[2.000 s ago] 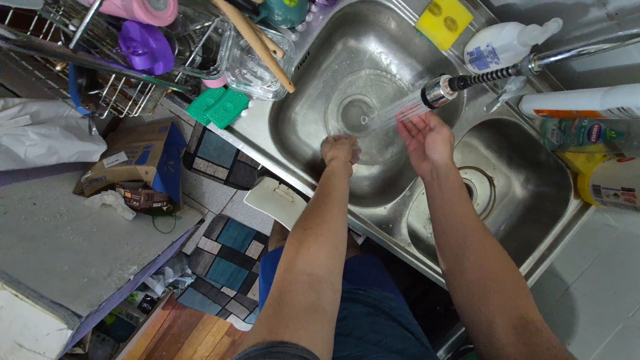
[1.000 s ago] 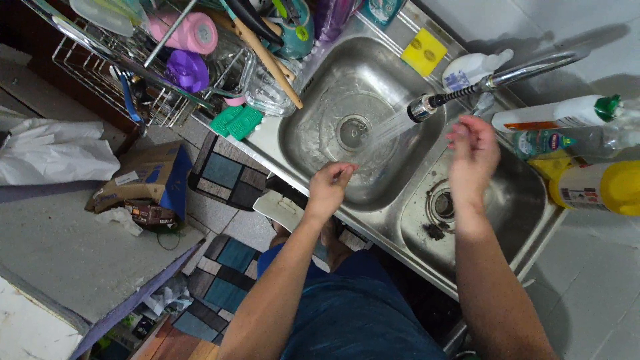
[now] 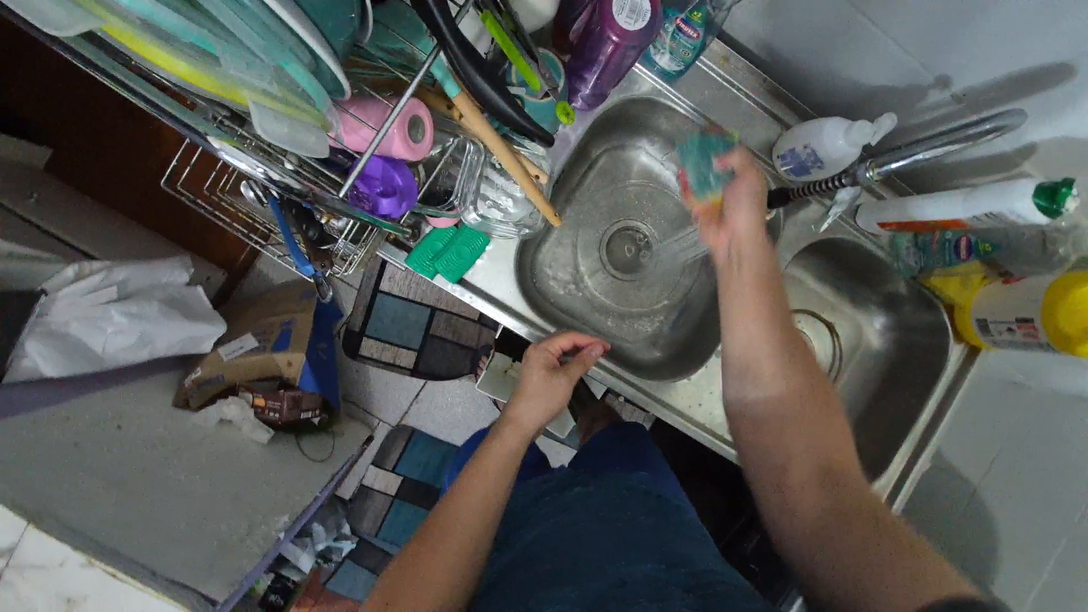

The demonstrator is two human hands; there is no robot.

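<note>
My right hand (image 3: pixel 738 200) holds a green and yellow kitchen sponge (image 3: pixel 707 170), blurred, above the far right side of the larger steel sink basin (image 3: pixel 586 293). Water (image 3: pixel 680 248) runs from the chrome faucet (image 3: pixel 943 140) toward the basin's drain (image 3: pixel 627 248); my right hand hides the spout. My left hand (image 3: pixel 557 374) hovers by the near rim of that basin, thumb and fingertips close together, and I cannot tell if anything is between them.
Left of the sink stands a wire dish rack (image 3: pixel 255 229) with plates and a purple cup (image 3: pixel 382 185). A wooden-handled utensil (image 3: pixel 501 157) reaches over the basin edge. Green scrubbers (image 3: pixel 448 252) lie on the rim. A soap bottle (image 3: pixel 820 149) and a yellow-capped bottle (image 3: pixel 1020 314) stand behind and right.
The sponge from the sink's back ledge is now in my right hand, which was without it before. My left hand has drawn back from over the basin to its near edge.
</note>
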